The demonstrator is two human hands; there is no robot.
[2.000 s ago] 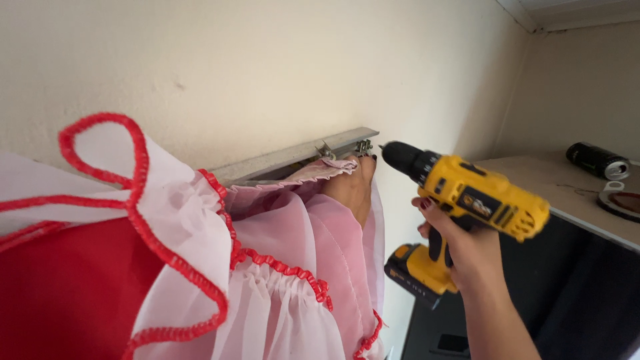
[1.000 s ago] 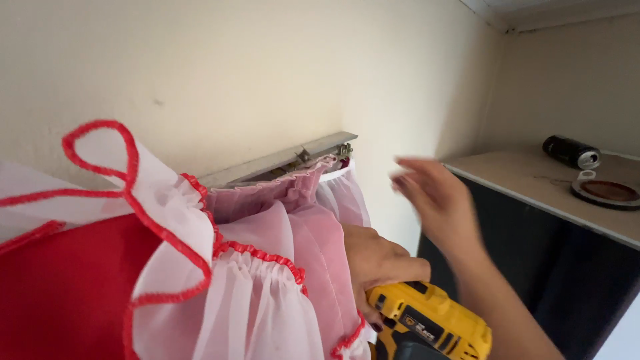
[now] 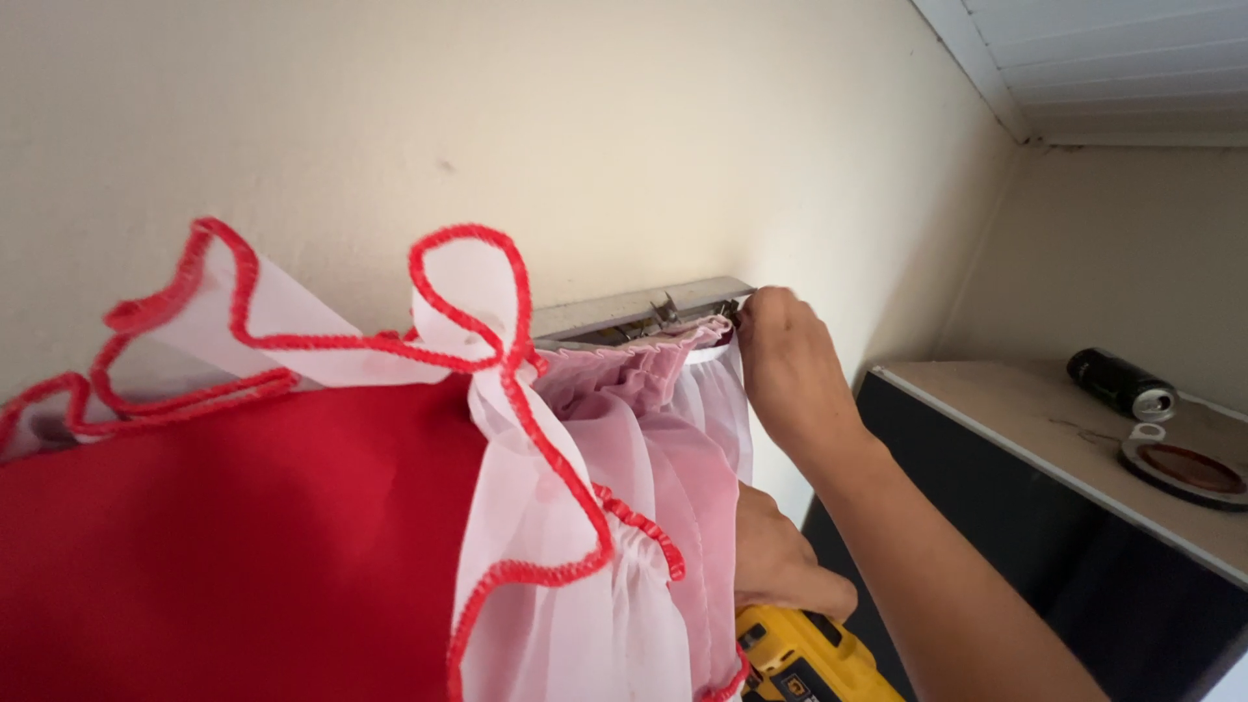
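Observation:
My right hand (image 3: 780, 356) is raised to the end of the metal curtain rail (image 3: 634, 304) on the wall; its fingertips are at the rail's end fitting, and what they pinch there is hidden. Lower down, my left hand (image 3: 785, 561) holds the yellow cordless drill (image 3: 809, 658), partly behind the curtain and cut off by the bottom edge. The pink sheer curtain (image 3: 687, 468) hangs gathered from the rail, with a white sheer one (image 3: 721, 390) beside it. A red fabric (image 3: 244, 546) with white, red-edged ruffles fills the left side.
At the right stands a dark cabinet with a brown top (image 3: 994, 390). On it lie a black drink can (image 3: 1121, 385) on its side and a round item with a reddish-brown centre (image 3: 1189, 468). The white panelled ceiling (image 3: 1131, 58) meets the walls above.
The drill was in my right hand two seconds ago, while my left hand was at the rail's end. Now the left hand has the drill and the right hand has moved up to the rail.

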